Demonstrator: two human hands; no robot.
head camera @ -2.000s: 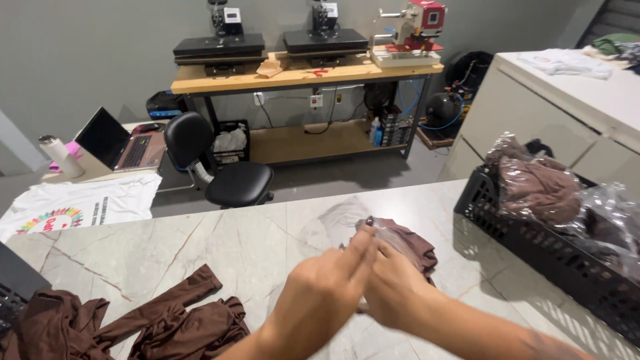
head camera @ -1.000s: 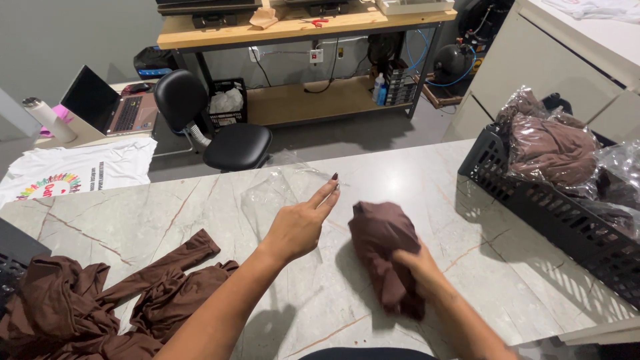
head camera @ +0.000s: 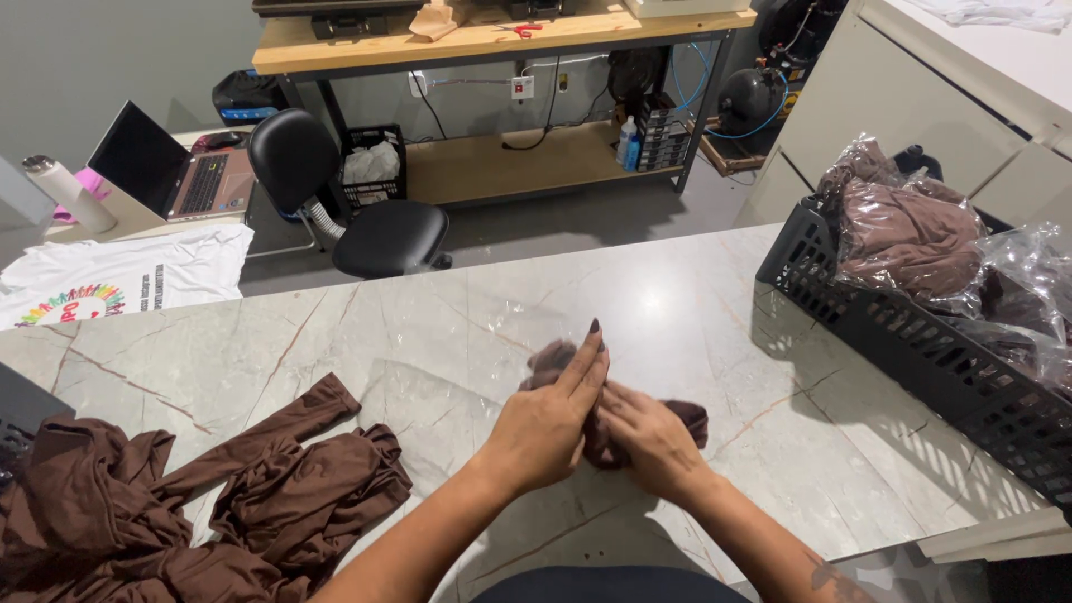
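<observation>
Both my hands meet over a folded brown garment (head camera: 688,421) on the marble-patterned tabletop. My left hand (head camera: 544,427) has its fingers together, pointing away from me, and lies against the garment and the clear plastic bag. My right hand (head camera: 649,435) rests on the garment with its fingertips touching the left hand. Left of them, the clear plastic bag (head camera: 419,368) lies flat and is hard to make out; how far the garment is inside it, I cannot tell. A pile of loose brown garments (head camera: 310,494) lies at the lower left.
A black perforated crate (head camera: 888,360) with bagged brown garments (head camera: 909,239) stands at the right. Part of a dark crate (head camera: 25,402) shows at the left edge. Beyond the table are a black chair (head camera: 389,239), a laptop (head camera: 176,176) and a wooden workbench (head camera: 335,50).
One second ago my hands were apart, the right one holding the folded garment beside the bag. Now garment and right hand have moved left, and both hands are together over it.
</observation>
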